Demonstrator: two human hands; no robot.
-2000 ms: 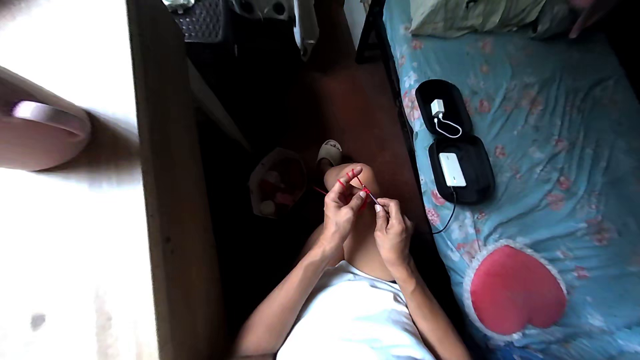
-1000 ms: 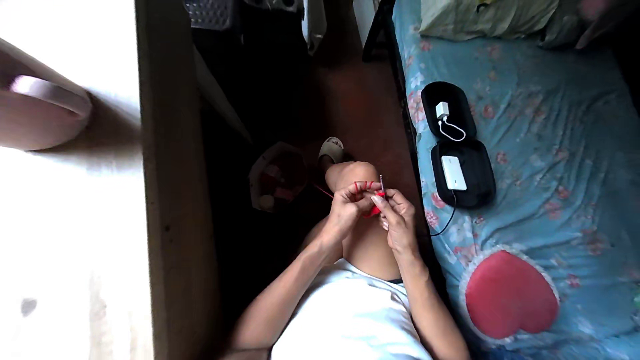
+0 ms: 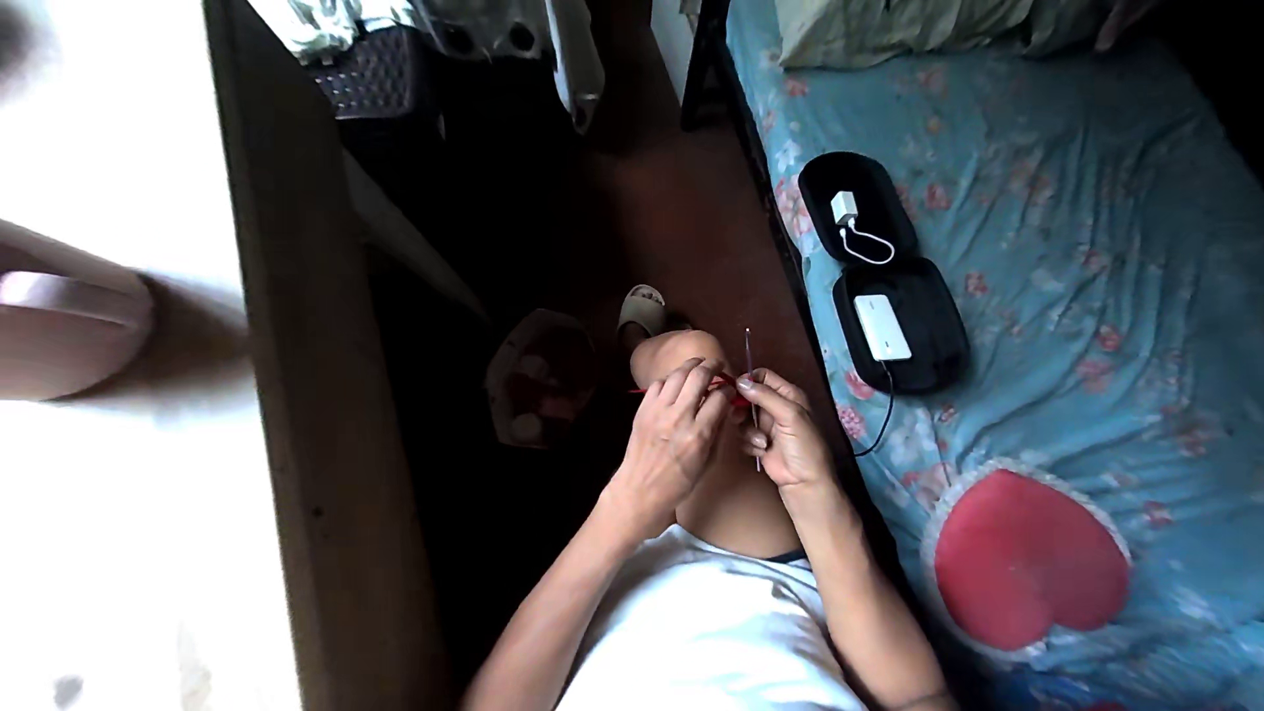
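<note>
My left hand [image 3: 676, 430] is bent over my knee, its fingers closed on red yarn [image 3: 724, 382]. In my right hand [image 3: 788, 430], between thumb and fingers, is a thin metal crochet hook [image 3: 749, 354], held nearly upright with its tip pointing away from me. A small red piece of yarn work [image 3: 741, 401] lies between the two hands, partly hidden by the fingers. Left of my knee, in shadow, stands a pale-rimmed container [image 3: 502, 380] with rounded things in it that are too dark to name.
At left is a table [image 3: 232, 474] with a pink mug [image 3: 74, 331]. The bed [image 3: 1047, 247] at right bears an open black case [image 3: 938, 316], a white power bank [image 3: 882, 327], a white charger [image 3: 844, 206], a red heart-shaped cushion [image 3: 1027, 563] and a pillow [image 3: 889, 30].
The left hand has turned from raised, spread fingers to bent over the yarn. The hook, slanted two seconds ago, now stands nearly upright in the right hand.
</note>
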